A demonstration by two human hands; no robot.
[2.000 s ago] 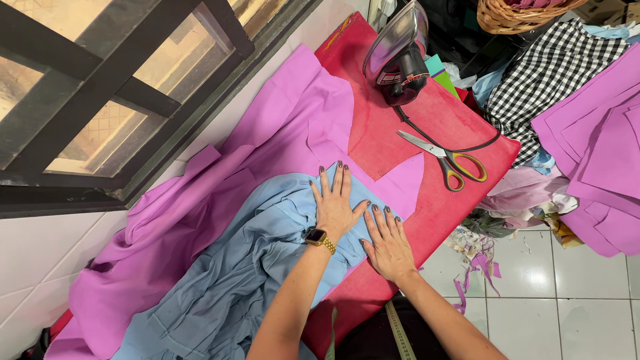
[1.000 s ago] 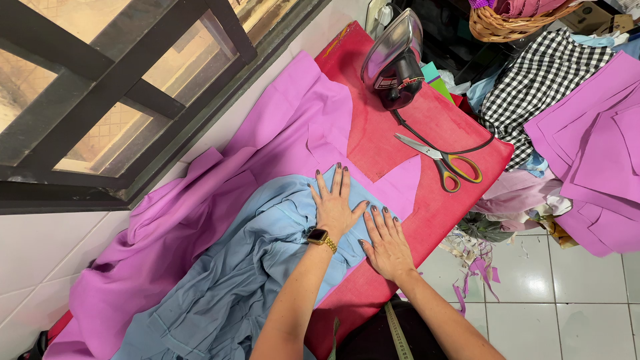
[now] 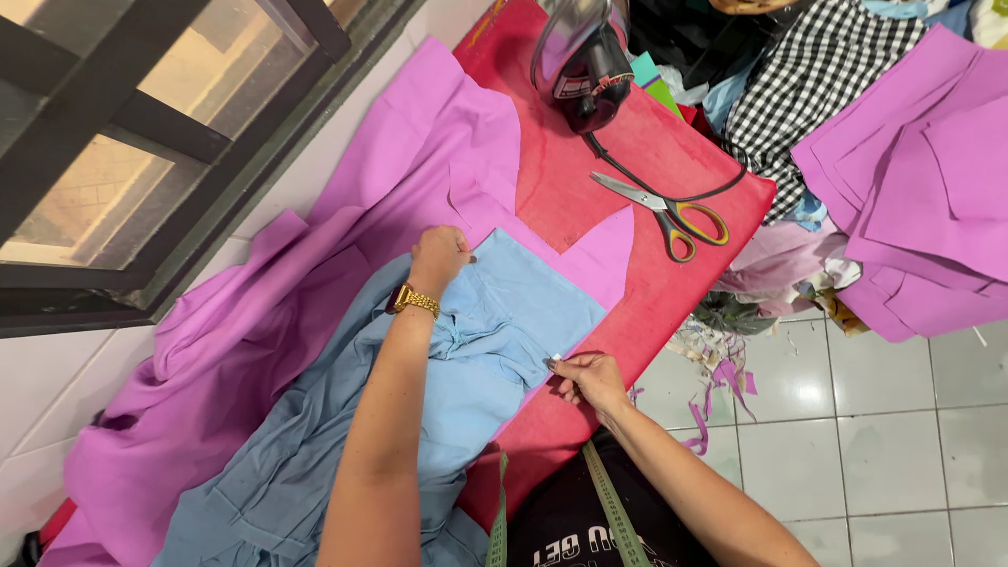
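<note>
A light blue garment (image 3: 543, 303) lies gathered over a large piece of purple fabric (image 3: 409, 142) on a red padded board (image 3: 669, 150). My left hand (image 3: 442, 253), with a gold watch (image 3: 413, 301) at its wrist, pinches the blue garment at its upper left edge. At the garment's right edge, my right hand (image 3: 589, 379) pinches the cloth between thumb and finger, with a small white bit beside the fingertips. Scissors (image 3: 665, 209) with black and yellow handles lie on the board, their blades slightly apart, right of a pointed purple flap.
An electric iron (image 3: 587, 75) stands at the board's far end, its cord (image 3: 701, 193) running behind the scissors. Black-and-white checked cloth (image 3: 811, 94) and cut purple pieces (image 3: 929, 181) are heaped at the right. A barred window (image 3: 181, 150) borders the left. A green measuring tape (image 3: 614, 504) hangs near my body.
Both hands were lying flat on the blue garment with fingers spread. Now they are apart, the left farther left and the right nearer my body, each pinching an edge of the cloth.
</note>
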